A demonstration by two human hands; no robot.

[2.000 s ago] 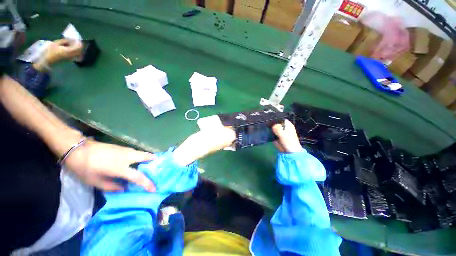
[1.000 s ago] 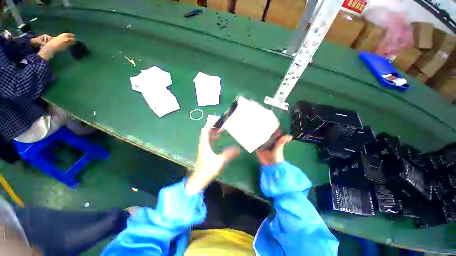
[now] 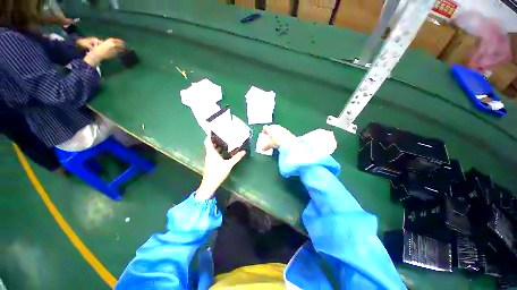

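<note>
My left hand (image 3: 217, 169) holds a small black box (image 3: 228, 143) near the bench's front edge. The box is open, with a white piece (image 3: 231, 129) showing at its top. My right hand (image 3: 275, 139) is just right of it, with its fingers on a small white card (image 3: 264, 144); whether they grip it is not clear. A larger white piece (image 3: 321, 143) lies beyond my right sleeve, partly hidden by it. Two piles of white leaflets lie beyond the box, one at the left (image 3: 202, 97) and one at the right (image 3: 261, 106).
Black boxes (image 3: 403, 148) are heaped at the right. A perforated metal upright (image 3: 377, 76) stands behind. A blue tray (image 3: 477, 90) is at the far right. Another worker (image 3: 48, 85) handles a dark box at the left, above a blue stool (image 3: 105, 164). A dark tool (image 3: 250, 18) lies far back.
My left hand has moved left with the box. The large white piece that was between my hands now lies at the right. My right hand has moved to the small white card.
</note>
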